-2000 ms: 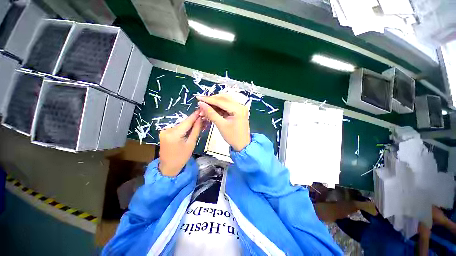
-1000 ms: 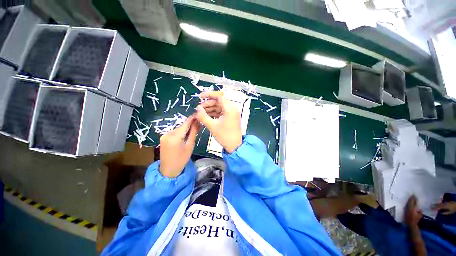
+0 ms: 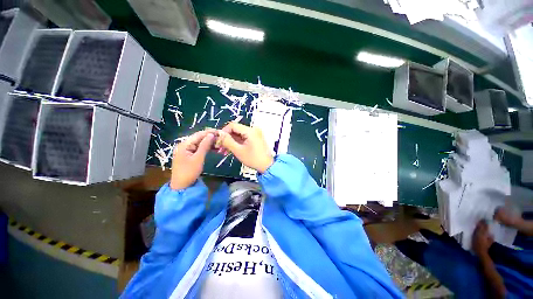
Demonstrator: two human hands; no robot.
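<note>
My left hand and my right hand meet at the fingertips above the green bench, left of a white card box piece. They pinch a tiny pale piece, mostly hidden by the fingers; its shape cannot be made out. The white box piece lies on the bench, long side pointing away from me, with dark edge lines. My right hand and wrist cover part of its near left side.
White liner slivers are scattered on the bench. A stack of white blanks lies right. Open boxes with dark insides are stacked left. Other boxes stand far right. Another person's hands touch a ragged blank pile.
My hands have shifted left and a little down, still together at the fingertips, showing more of the box piece. The other person's hands have moved onto the ragged pile.
</note>
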